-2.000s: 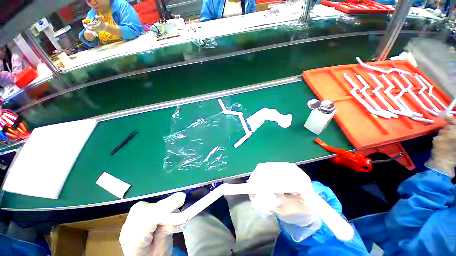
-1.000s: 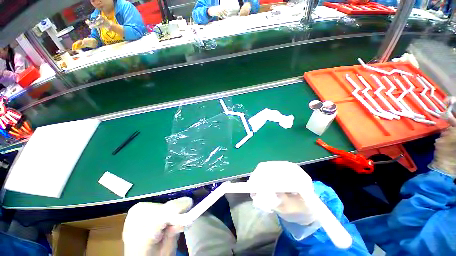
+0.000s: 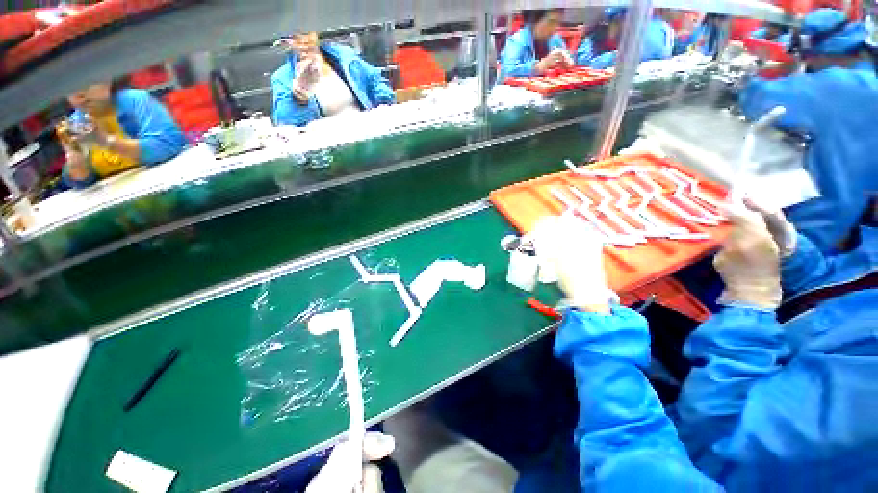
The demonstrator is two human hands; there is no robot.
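My left hand (image 3: 356, 464), in a white glove at the bottom edge, grips a bent white strip (image 3: 351, 376). The strip stands up in front of the clear film, its angled end at the top. My right hand (image 3: 575, 260), white and blurred, is at the whitish container (image 3: 522, 270) with round metallic tops and partly covers it. What its fingers hold, if anything, cannot be told. Another bent white strip (image 3: 409, 298) lies partly on the clear wrinkled film (image 3: 279, 376), beside a crumpled white wipe (image 3: 448, 274).
An orange-red tray (image 3: 520, 197) holds rows of strips at right. A neighbour's gloved hand (image 3: 751, 260) holds a strip beside it. A red tool (image 3: 544, 308) lies at the bench edge. A dark thin stick (image 3: 151, 380), white card (image 3: 140, 472) and white board (image 3: 38, 404) are at left.
The view has swung right. My right hand has left the strip and moved up and forward to the container. My left hand alone now holds the strip, turned upright.
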